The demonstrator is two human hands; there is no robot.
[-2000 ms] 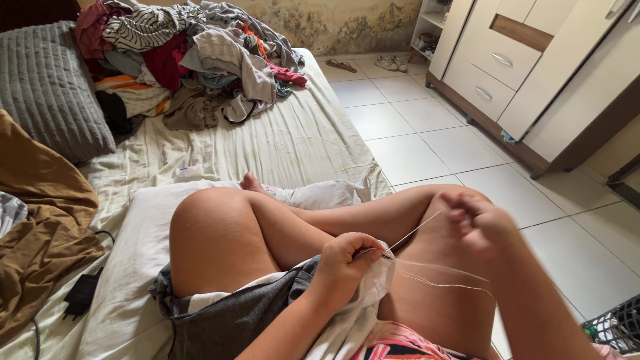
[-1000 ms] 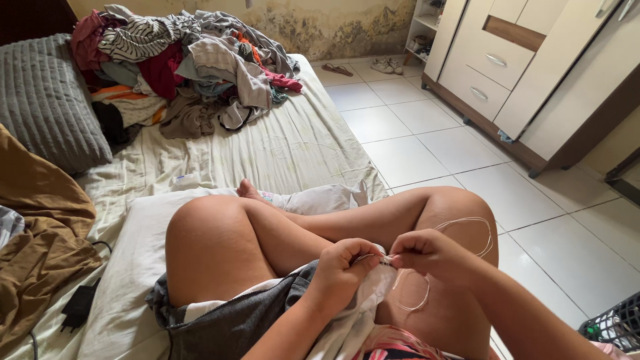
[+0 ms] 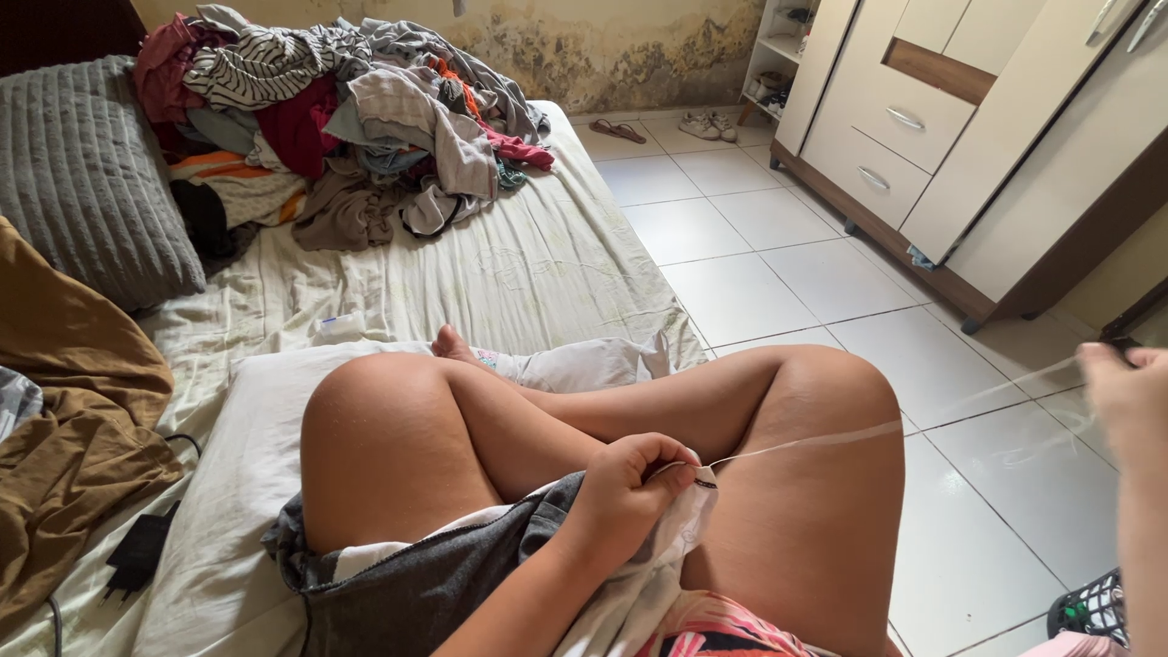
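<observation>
My left hand (image 3: 639, 497) pinches the edge of a grey and white cloth garment (image 3: 429, 570) that lies across my lap. From the pinched edge a white thread (image 3: 803, 443) runs taut to the right over my thigh. My right hand (image 3: 1127, 392) is raised at the far right edge, blurred, with its fingers drawn together at the thread's far end. Whether it holds a needle cannot be made out. A dark line of trim or stitching shows on the cloth beside my left fingertips.
I sit cross-legged on a bed by a white pillow (image 3: 219, 438). A heap of clothes (image 3: 365, 119), a grey cushion (image 3: 91, 173), a brown cloth (image 3: 73, 411) and a black charger (image 3: 137, 547) lie about. A wardrobe (image 3: 912, 137) and a black basket (image 3: 1090, 607) stand right.
My right hand was beside my left at the cloth a second ago; it has moved far to the right, and the loosely looped thread is now drawn out. My left hand still pinches the cloth.
</observation>
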